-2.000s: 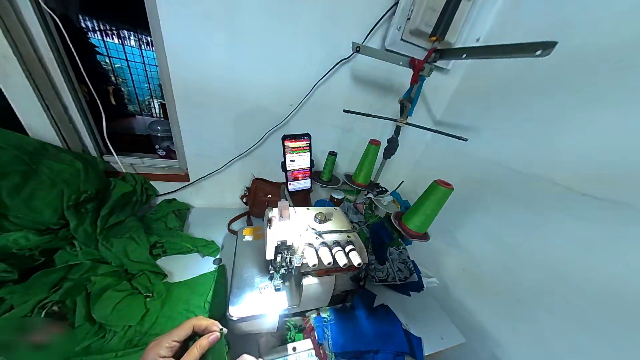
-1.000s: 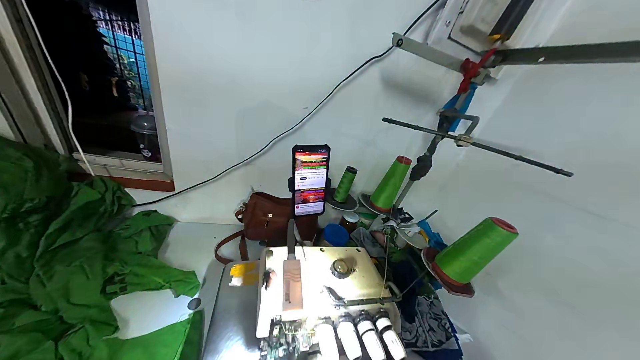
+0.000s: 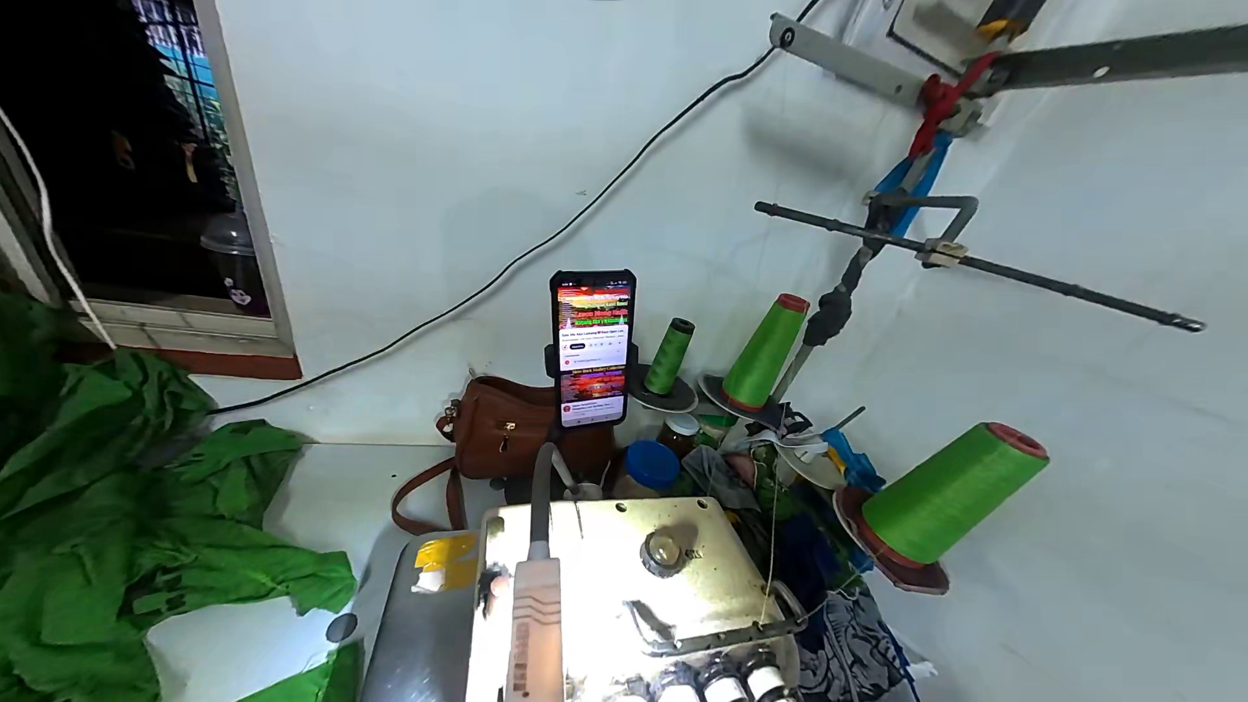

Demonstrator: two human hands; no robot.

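Note:
Neither my left hand nor my right hand is in the frame of now. At the bottom centre stands an overlock sewing machine [image 3: 604, 585], with several tension knobs along its lower edge. A gooseneck lamp [image 3: 536, 624] lies over its left part, and light glares off the metal top. Large cones of green thread [image 3: 955, 492] sit on holders at the right, and a smaller green spool [image 3: 670, 358] stands beside the phone. Crumpled green fabric [image 3: 146, 507] covers the left side of the white table. What lies below the machine's top is out of view.
A lit smartphone [image 3: 593, 351] stands in a holder before a brown leather bag [image 3: 507, 424]. Jars, one with a blue lid [image 3: 652, 465], and cloth scraps crowd behind the machine. A metal thread stand [image 3: 975, 263] juts out at upper right. A black cable [image 3: 507, 263] runs along the wall.
The view has swung up and closer to the wall. A hand at the bottom edge two seconds ago is out of view, as are the machine's needle area and the blue cloth.

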